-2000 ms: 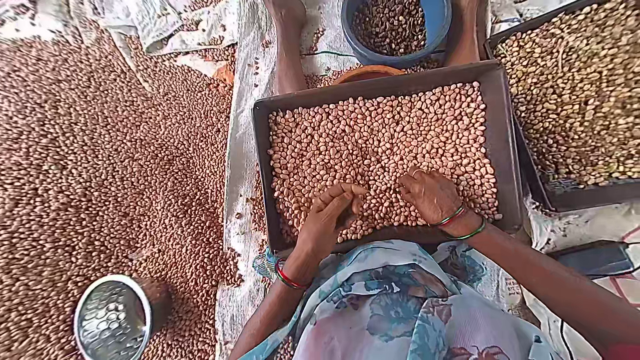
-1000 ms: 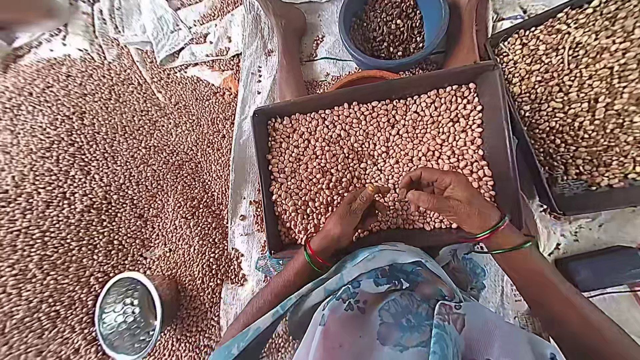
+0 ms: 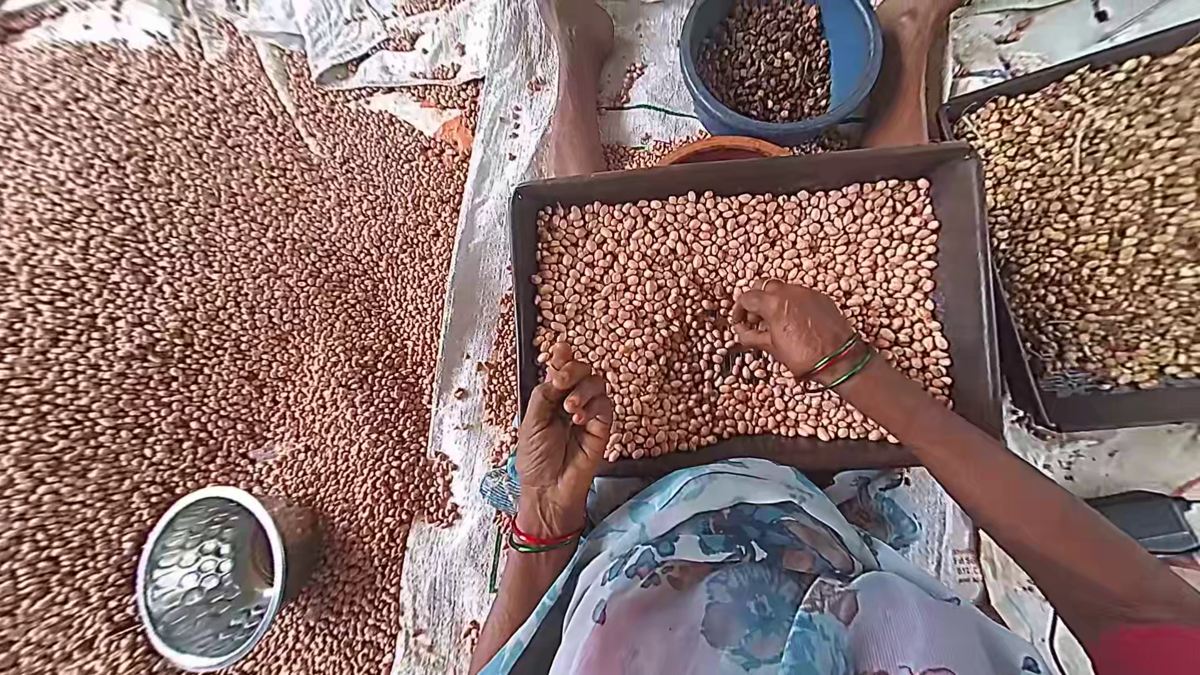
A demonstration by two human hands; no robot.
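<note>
A dark rectangular tray of pinkish-brown peanut kernels rests across my lap. My left hand is palm up over its near left corner, fingers curled with their tips together; whether a kernel is between them I cannot tell. Over the middle of the kernels is my right hand, palm down, thumb and fingertips bent together at the surface. What those fingertips may hold is hidden. Red and green bangles circle both wrists.
A large heap of kernels spreads at left, with a shiny metal container lying in it. Beyond the tray are a blue basin of darker kernels and an orange rim. Another dark tray of yellowish-brown kernels stands right.
My left hand has moved left from the tray's middle to its near left corner and turned palm up. My right hand has come down from a raised pose onto the kernels.
</note>
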